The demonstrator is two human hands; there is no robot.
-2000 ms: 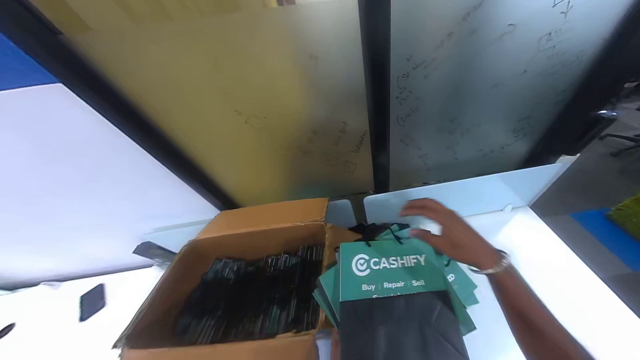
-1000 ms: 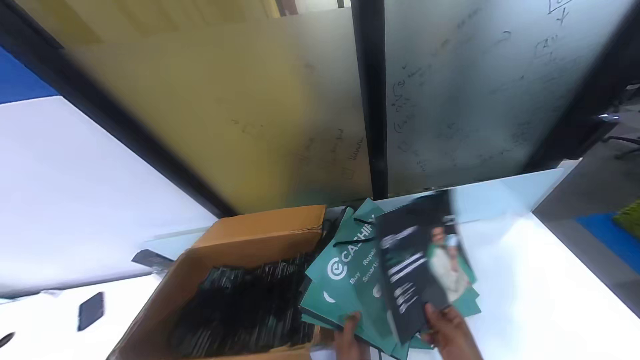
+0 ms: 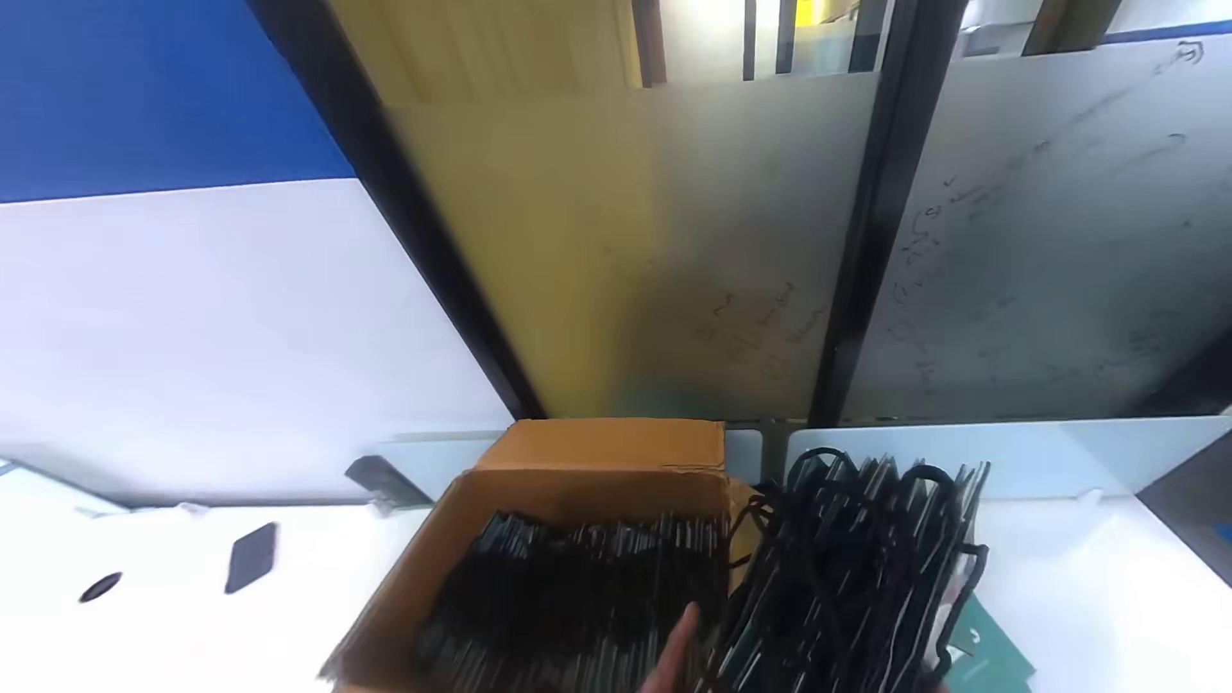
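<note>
A thick stack of paper bags with black rope handles stands edge-on at the lower right, beside the open cardboard box. Of my left hand, a finger shows at the stack's left side, over the box's right part; the rest is out of frame or hidden. My right hand barely shows at the bottom edge, on the stack's right side. The grip of either hand is mostly hidden. Many dark, thin packed items fill the box. A green printed bag lies on the white table right of the stack.
On the white table, left of the box, lie a dark flat rectangular object and a dark oval cable hole or disc. A low pale panel runs along the back, before frosted glass with dark frames and handwriting.
The bags, earlier fanned with their printed faces showing, now stand edge-on as a thick bundle with handles up. My hands have moved down to its sides. The view has shifted.
</note>
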